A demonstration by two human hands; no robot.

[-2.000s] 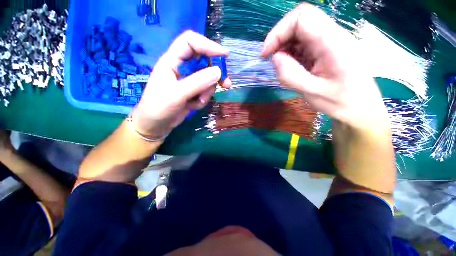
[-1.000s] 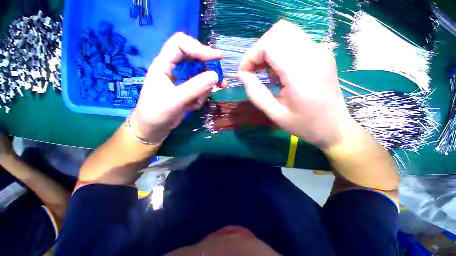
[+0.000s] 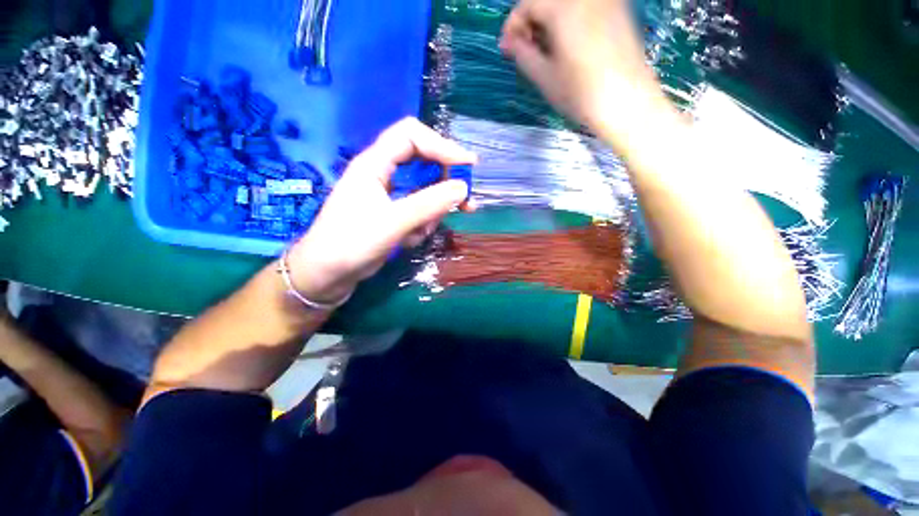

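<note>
My left hand (image 3: 378, 217) holds a small blue connector housing (image 3: 458, 182) between thumb and forefinger, at the right wall of the blue tray; more blue shows inside the palm. My right hand (image 3: 559, 45) is raised at the top centre over the far wires, its fingers bent together; whether it holds a wire cannot be told. Below it lie green wires (image 3: 494, 86) and pale violet wires (image 3: 524, 166). Brown wires (image 3: 534, 259) lie nearest the table edge.
The blue tray (image 3: 292, 245) holds heaped housings and part-filled harnesses. White and black small parts (image 3: 66, 121) lie left of it. White wires (image 3: 761, 151), white-and-dark wires (image 3: 816, 267) and a harness bundle (image 3: 872, 257) lie right. Another person's arm (image 3: 60, 383) is at lower left.
My right hand has moved away from the housing, up and forward to the far wires. My left hand still holds the housing and sits slightly lower and farther right in view.
</note>
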